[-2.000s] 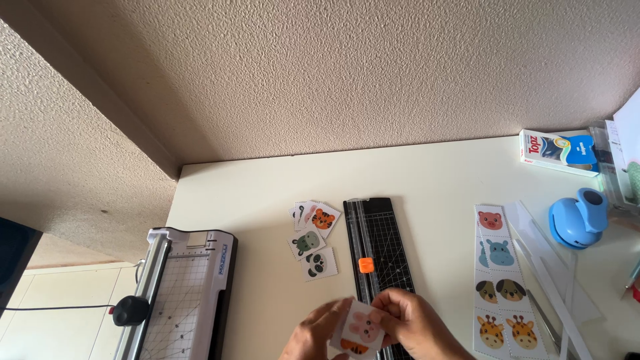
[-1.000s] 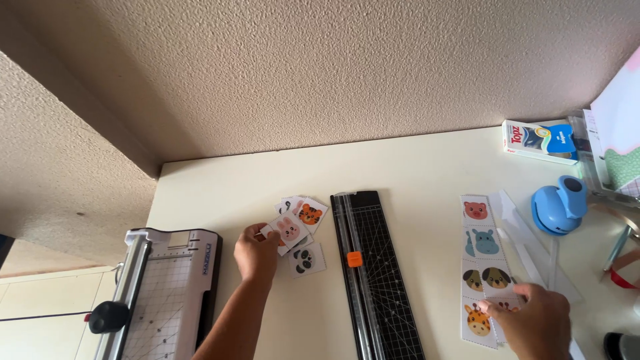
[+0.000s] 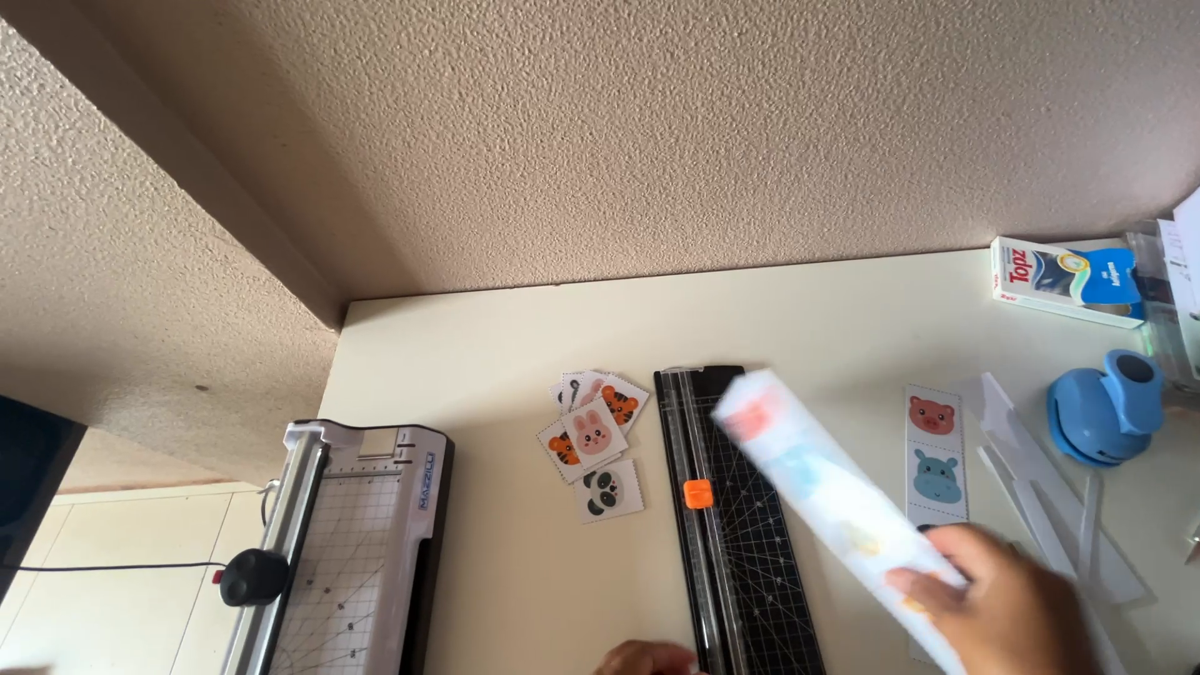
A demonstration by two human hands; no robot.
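Note:
My right hand (image 3: 994, 600) grips a blurred paper strip (image 3: 834, 506) printed with animal faces, raised slantwise over the right side of the black paper trimmer (image 3: 750, 525) with its orange slider (image 3: 698, 494). At the bottom edge, beside the trimmer's lower left, my left hand (image 3: 647, 658) shows only in part; whether it holds anything is hidden. Left of the trimmer lies an overlapping pile of square animal cards, with a rabbit card (image 3: 593, 433) on top and a panda card (image 3: 611, 491) below. Another animal strip (image 3: 935, 422) lies flat on the right, partly behind my right hand.
A larger white trimmer (image 3: 347, 562) with a black knob (image 3: 254, 577) stands at the left. White paper offcuts (image 3: 1059, 506), a blue craft punch (image 3: 1106, 408) and a cotton swab box (image 3: 1066, 281) are at the right. The textured wall (image 3: 656, 141) bounds the table's back.
My right hand has lifted a strip from the right and brought it towards the trimmer. My left hand has let go of the cards on the pile and moved down to the bottom edge.

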